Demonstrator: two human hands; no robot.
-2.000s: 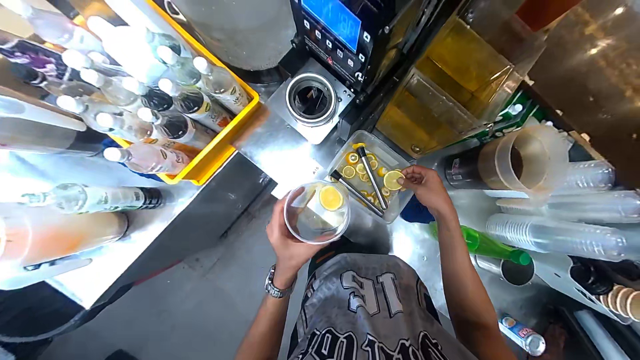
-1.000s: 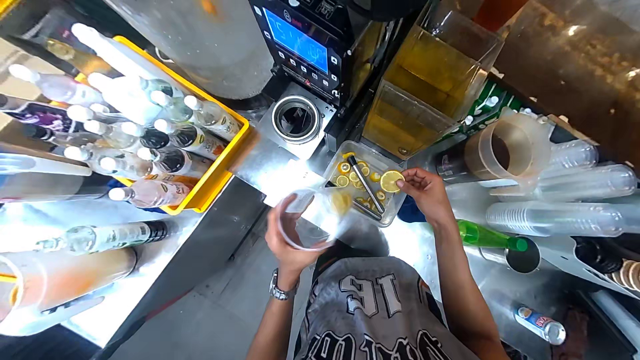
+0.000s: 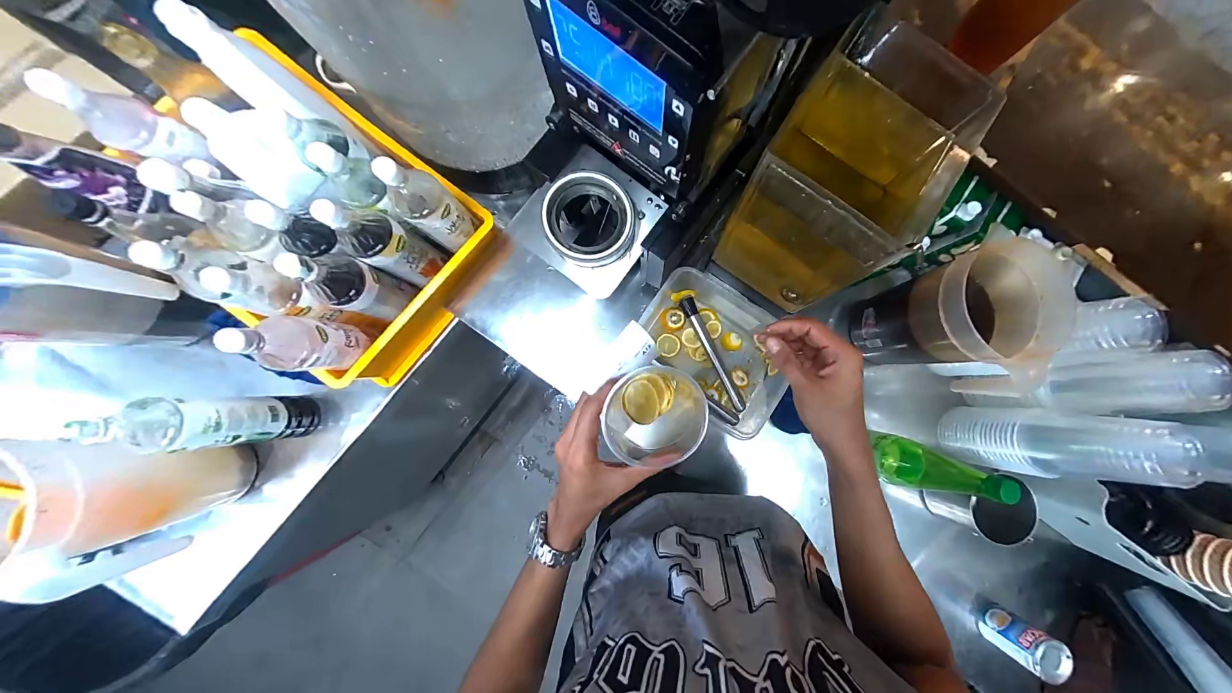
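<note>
My left hand [image 3: 592,462] holds a clear plastic cup [image 3: 654,416], in which lemon slices [image 3: 648,397] show. To its right, my right hand [image 3: 816,371] is over the right edge of a clear tray [image 3: 754,421], thumb and fingertips pinched together; a thin yellow edge at them looks like a lemon slice [image 3: 769,363] seen nearly side-on. Lemon slices and pieces lie in the tray. A pair of metal tongs or a similar tool with a black end [image 3: 713,354] lies across them; its exact kind is not clear. The cup is beside the tray's lower left side.
A cup sealing machine [image 3: 616,72] with a round metal holder [image 3: 589,218] stands ahead. A yellow crate [image 3: 433,303] of bottles is at left. At right are clear containers of yellow liquid [image 3: 818,207], a pitcher [image 3: 972,303], stacked plastic cups [image 3: 1068,443] and a green bottle [image 3: 938,469].
The cup in my left hand has swung away from the tray and back beside it, its mouth facing up again. My right hand stays by the tray's right edge; the slice there has turned from face-on to nearly edge-on.
</note>
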